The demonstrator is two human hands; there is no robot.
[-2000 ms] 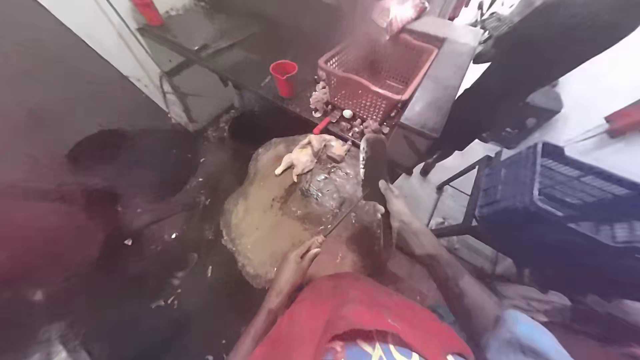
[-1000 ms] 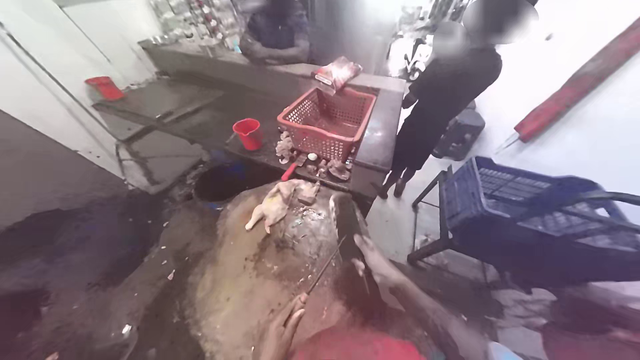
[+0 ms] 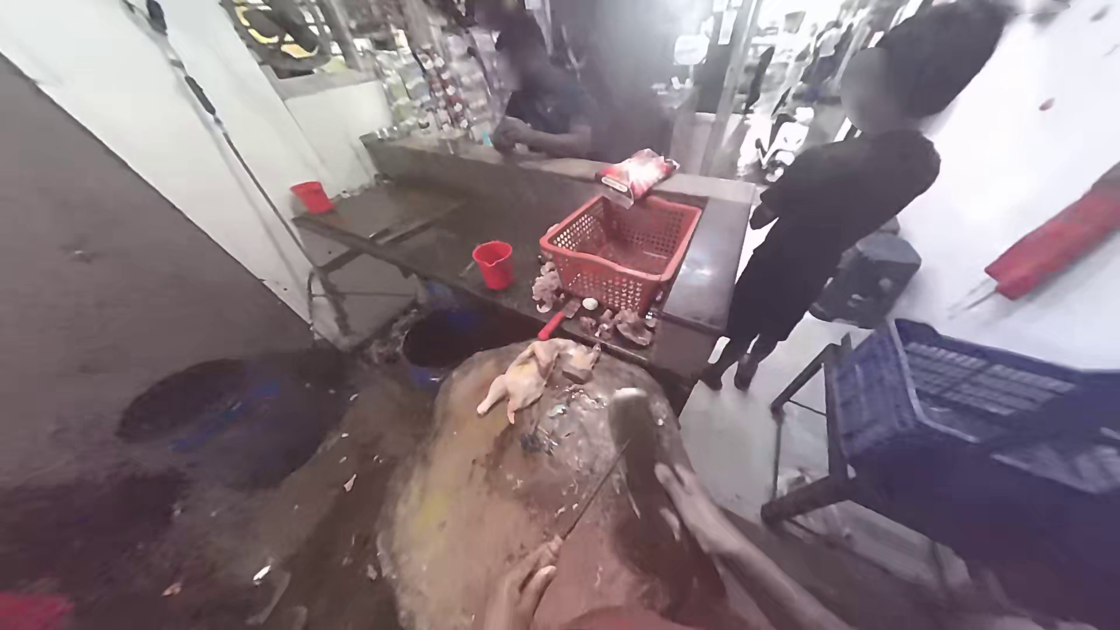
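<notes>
A thin dark metal rod or narrow blade (image 3: 595, 492) is in my left hand (image 3: 528, 581), its far end against a dark elongated object (image 3: 640, 451) with a pale rounded end. My right hand (image 3: 691, 503) grips that object's right side; blur hides whether it is wood or stone. Both hands are over a large round chopping block (image 3: 455, 490). A plucked whole chicken (image 3: 529, 376) lies at the block's far edge, with small scraps (image 3: 560, 416) nearer me. Just beyond it, a red-handled tool (image 3: 555, 325) lies on the counter's edge.
A red plastic basket (image 3: 612, 271), meat pieces (image 3: 632, 327) and a red plastic mug (image 3: 494, 265) stand on the dark counter (image 3: 420, 219). Dark tubs (image 3: 455, 337) sit at left, blue crates (image 3: 962, 394) at right. One person (image 3: 831, 201) stands beyond the block; another (image 3: 547, 101) leans at the counter.
The view has tilted upward, bringing the people and the far counter into sight. Both hands stay at the rod and the dark object; the chicken remains on the block.
</notes>
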